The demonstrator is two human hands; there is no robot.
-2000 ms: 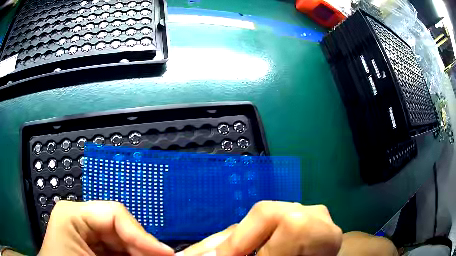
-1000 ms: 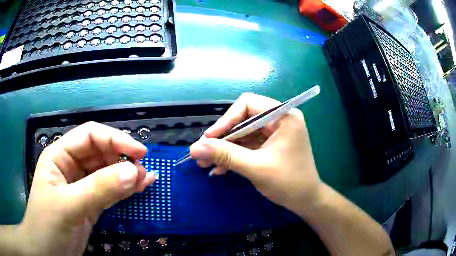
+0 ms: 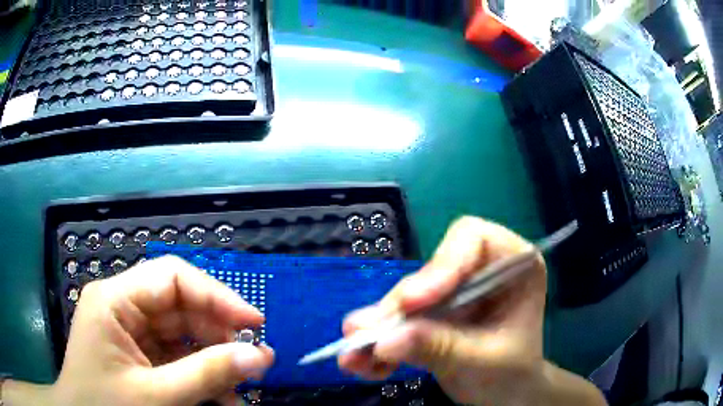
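My left hand [image 3: 170,333] holds a small round component [image 3: 247,336] between thumb and fingertips, its silvery face showing. My right hand [image 3: 468,317] grips silver tweezers [image 3: 491,275], their tips pointing left, a short way right of the component. The tweezer legs look close together; whether they hold a dot cannot be told. Below both hands the blue carrier sheet [image 3: 305,297] lies across the near component tray [image 3: 301,208]. Rows of tiny white dots [image 3: 252,285] show on the sheet, partly hidden by my left hand. Round components sit in the tray's left and right pockets.
A second component tray [image 3: 190,125] with a white label lies at the upper left. Stacked black trays [image 3: 571,174] stand at the right. A red-orange bin [image 3: 503,36] and clear plastic bags [image 3: 662,95] are behind them. Green bench top [image 3: 341,158] shows between the trays.
Two seconds ago both hands were low, fingertips together, with no tweezers showing. Since one second ago, my right hand and the tweezers have moved right and down; my left hand has moved slightly right and down.
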